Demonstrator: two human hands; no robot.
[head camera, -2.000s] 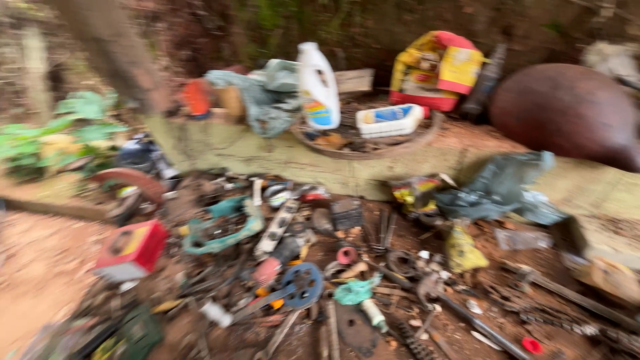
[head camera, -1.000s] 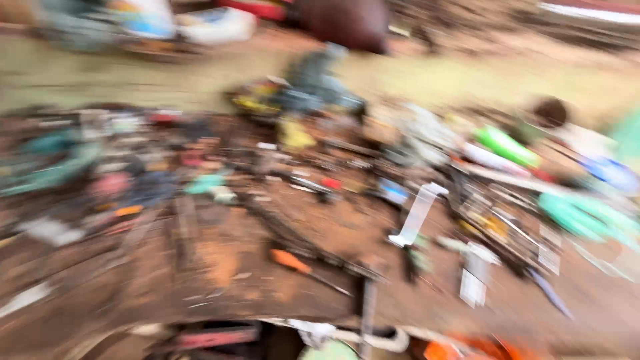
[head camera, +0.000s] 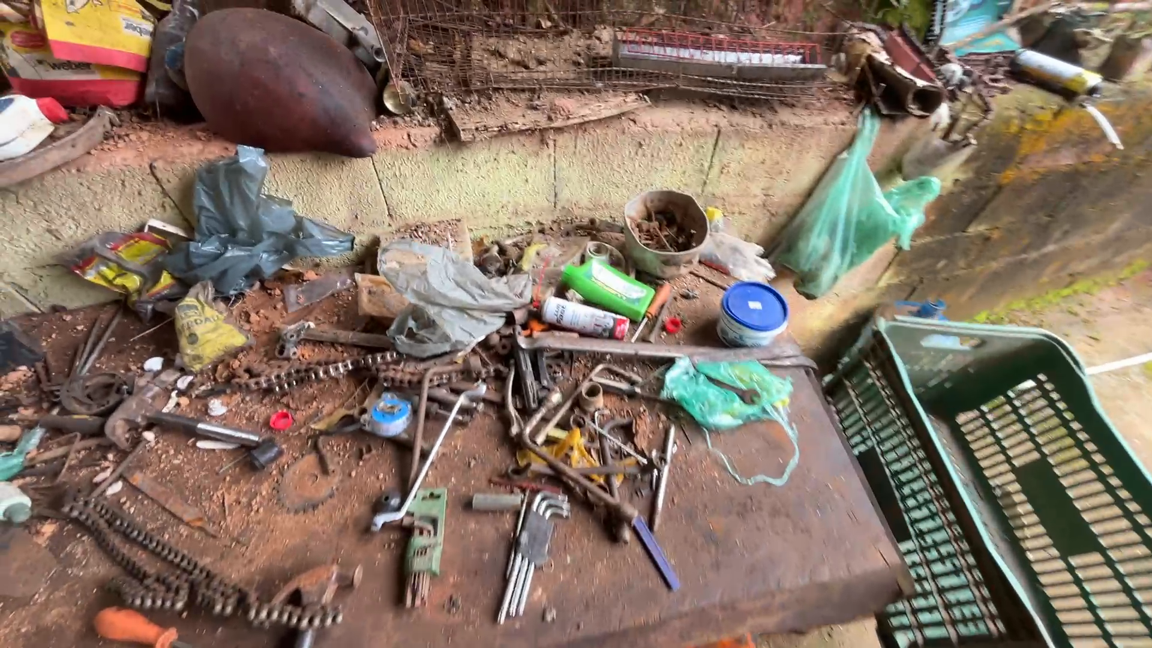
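Neither of my hands shows in the head view. On the dirt-strewn wooden table a set of hex keys in a dark holder lies near the front edge. Left of it are a green holder with hex keys and a double-ended wrench. A tool with a blue-purple handle points toward the front. A roller chain curls at the lower left, with an orange handle below it. A spray can, a green bottle and a tub with a blue lid stand or lie farther back.
A green plastic crate adjoins the table's right side. A low block wall runs behind, bearing a brown pointed object and a wire cage. A green plastic bag hangs off it. A pot of debris stands by the wall.
The view has swung far to the right along the table, bringing the green crate into sight.
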